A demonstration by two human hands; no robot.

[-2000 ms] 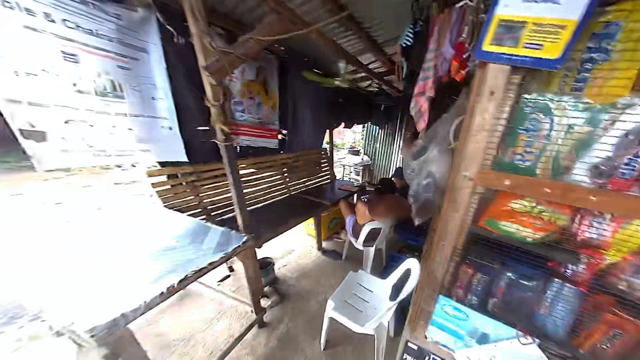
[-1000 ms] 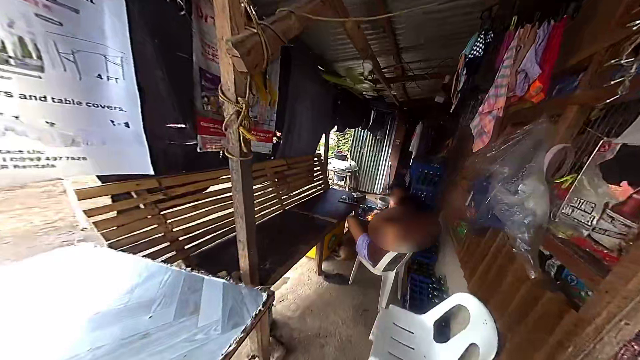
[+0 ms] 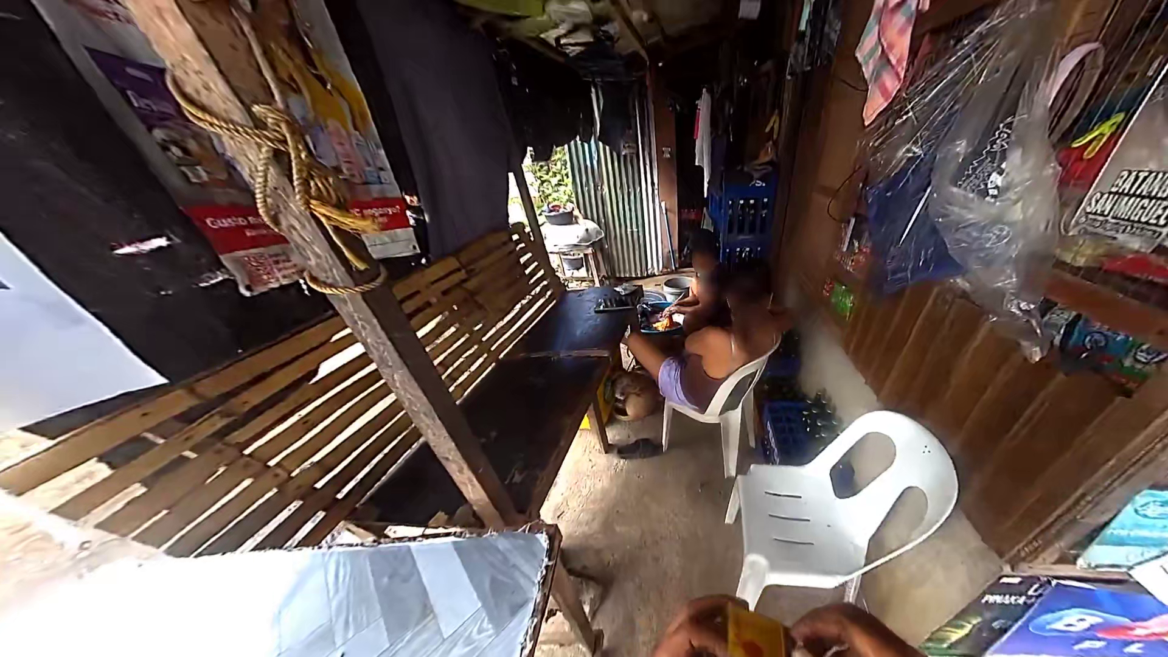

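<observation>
At the bottom edge, right of centre, both my hands are partly in view, cut off by the frame. My left hand [image 3: 701, 626] has its fingers curled against a small yellow object [image 3: 756, 631], whose kind I cannot tell. Close on its other side is my right hand [image 3: 849, 631], fingers bent; whether it grips anything is hidden. Just beyond the hands stands an empty white plastic armchair [image 3: 808, 511]. To their left lies a table covered in shiny silvery sheeting [image 3: 411, 584].
A wooden post tied with rope [image 3: 365, 301] rises before a slatted bench [image 3: 301, 438]. Two people sit ahead, one on a white plastic chair [image 3: 730, 401], near a blue basin [image 3: 659, 318]. Plastic bags [image 3: 985, 201] hang at right above packets [image 3: 1077, 620]; blue bottle crates [image 3: 789, 429] stand by the wall.
Both hands and the yellow object have come into view at the bottom. The view has moved forward, bringing the post, bench and seated people closer.
</observation>
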